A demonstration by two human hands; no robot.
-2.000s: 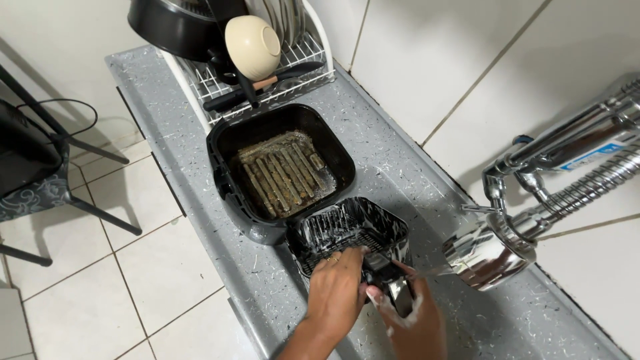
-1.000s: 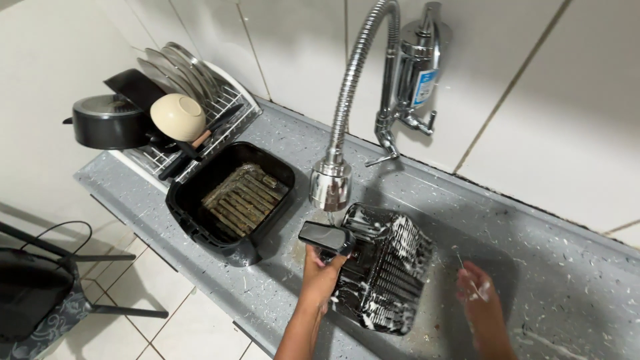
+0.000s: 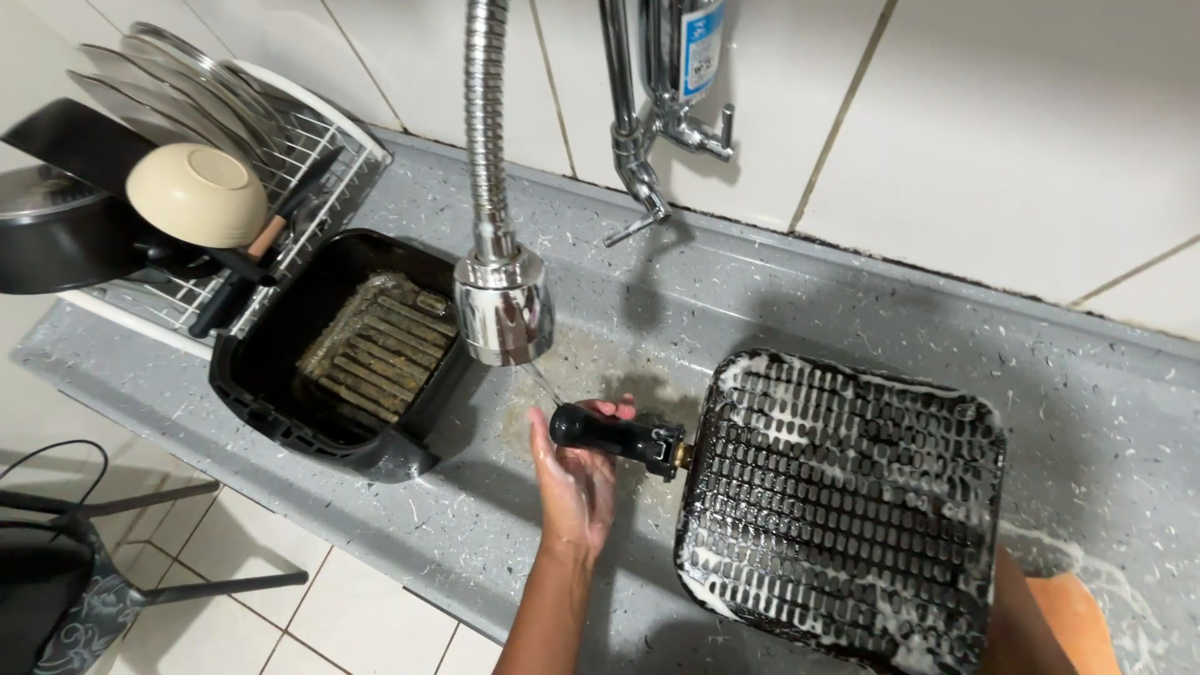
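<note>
A black air fryer basket (image 3: 844, 506) with a perforated bottom, streaked with white suds, is tilted over the sink at the right. Its black handle (image 3: 609, 433) points left. My left hand (image 3: 577, 469) is under the handle, palm up with fingers apart, under a thin stream from the chrome faucet head (image 3: 506, 314). Most of my right hand is hidden behind the basket; only the forearm shows at its lower right, so its grip is not visible. Left of the faucet, the black air fryer drawer (image 3: 272, 394) holds murky liquid over a ridged, brownish bottom.
A white wire dish rack (image 3: 361, 173) at the upper left holds glass lids (image 3: 178, 84), a cream bowl (image 3: 197, 195) and a black pot (image 3: 56, 234). A chrome wall tap (image 3: 647, 187) is at the back. Something orange (image 3: 1069, 614) lies at the lower right, and a chair (image 3: 94, 600) stands at the lower left.
The basket has moved right and turned, its handle now pointing left under the faucet. My right hand, apart from the basket one second ago, is now behind it. The view has swung and come closer.
</note>
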